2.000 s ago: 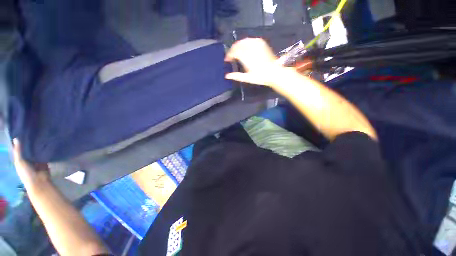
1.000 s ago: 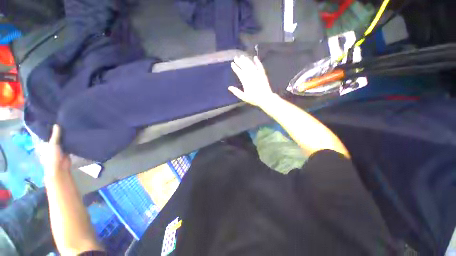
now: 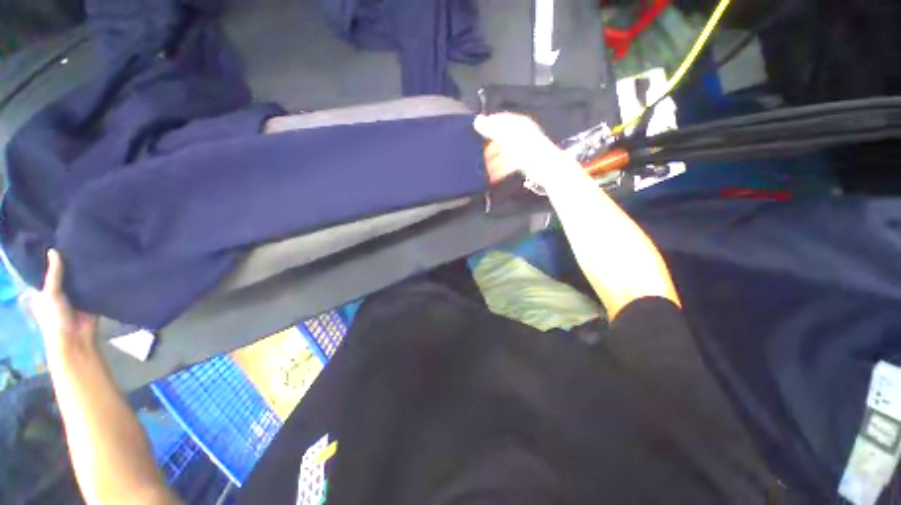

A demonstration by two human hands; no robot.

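Note:
A navy garment (image 3: 326, 182) lies along the grey padded board (image 3: 336, 242), its narrow tube reaching right and its bulk bunched at the left end. My left hand (image 3: 61, 314) grips the garment's lower left edge. My right hand (image 3: 514, 148) holds the tube's right end, fingers at its edge. The steam iron (image 3: 605, 163) rests just right of my right hand, on the dark pad (image 3: 553, 104); my hand and forearm partly cover it.
Black hoses (image 3: 771, 126) and a yellow cable (image 3: 692, 57) run right from the iron. More navy cloth (image 3: 430, 39) lies at the far side. A white card (image 3: 134, 342) sits near the board's left end. Blue crates (image 3: 222, 404) stand below. Dark navy cloth (image 3: 780, 266) is at the right.
Compared with one second ago, my right hand has gone from spread flat on the tube's end to gripping it. The garment's bunched left part has spread farther left with my left hand.

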